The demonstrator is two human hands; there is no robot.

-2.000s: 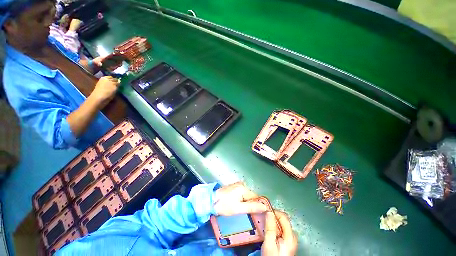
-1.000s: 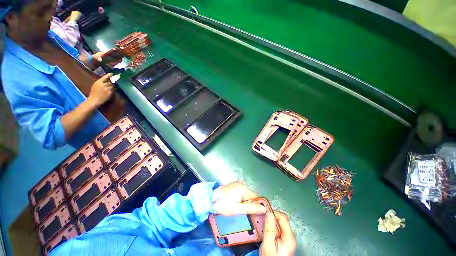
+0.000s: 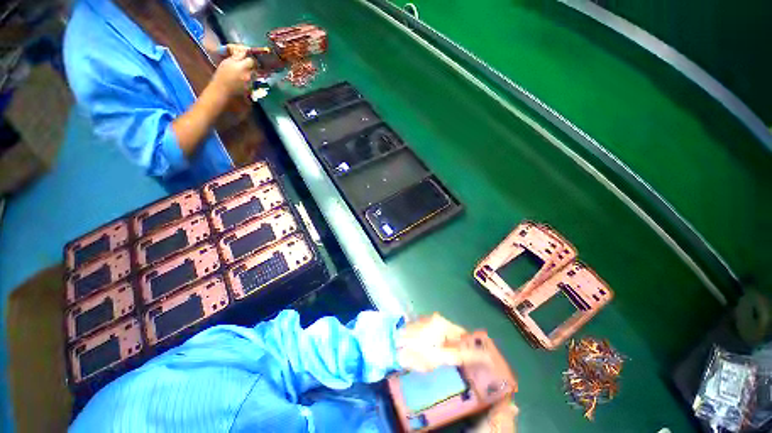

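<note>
My left hand (image 3: 438, 340) is shut on the upper edge of an orange-copper phone unit (image 3: 484, 378) at the bottom centre. A pale blue rectangle shows in the unit's opening. My right hand (image 3: 499, 418) is blurred and partly cut off by the bottom edge; its fingers are at the unit's lower right corner. Two overlapping piles of orange middle housings (image 3: 559, 316) lie on the green bench beyond my hands. A tangled pile of small orange-copper parts (image 3: 591, 372) lies to their right.
A black phone tray (image 3: 391, 179) holds black-screened phones. A large housing tray (image 3: 140, 271) with rows of orange housings is at left. A worker in a blue smock (image 3: 127, 93) sits at upper left, near another housing pile (image 3: 298, 41). Clear parts bags (image 3: 726, 391) lie at lower right.
The view has turned, so the bench items sit further right and the housing tray shows more fully. The phone unit has shifted right and blurred; my right hand now shows less.
</note>
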